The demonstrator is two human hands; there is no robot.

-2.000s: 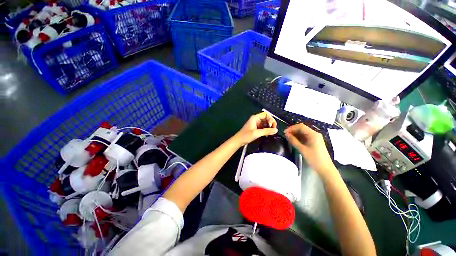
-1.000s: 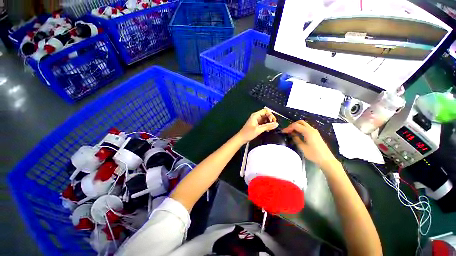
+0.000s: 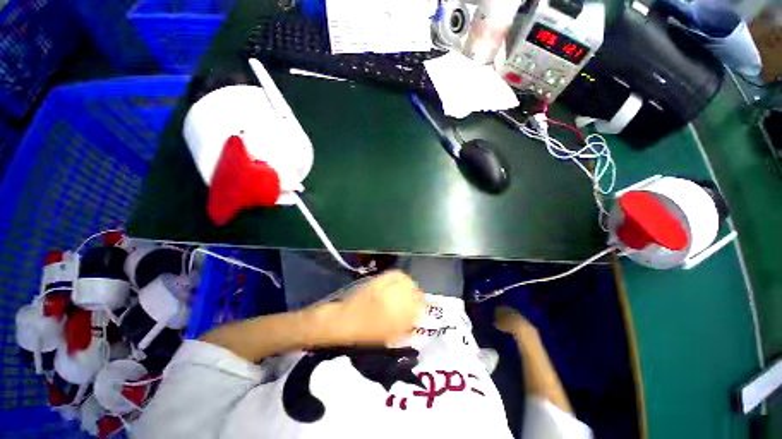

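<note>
A white security camera (image 3: 249, 137) with a red end piece (image 3: 240, 180) lies at the desk's left part, an antenna sticking up beside it. Its white pigtail cable (image 3: 321, 227) hangs over the desk edge to a small connector (image 3: 367, 268). My left hand (image 3: 390, 310) is curled in front of my shirt, just below that connector; what is inside it is hidden. A second camera (image 3: 677, 219) lies at the right, with a white cord (image 3: 549, 279) running to lap level. My right hand (image 3: 513, 324) is low, small and dim, below that cord's end; its fingers are unclear.
A black mouse (image 3: 484, 165), a dark blue pen (image 3: 433, 120), a keyboard (image 3: 291, 43) under paper (image 3: 381, 26), and a power supply (image 3: 553, 47) with coiled leads (image 3: 592, 154) are on the desk. A blue crate (image 3: 51, 163) of cameras stands at left.
Both hands have left the camera's black ball and dropped below the desk edge. The camera now lies at the left of the desk. The view has swung down and right.
</note>
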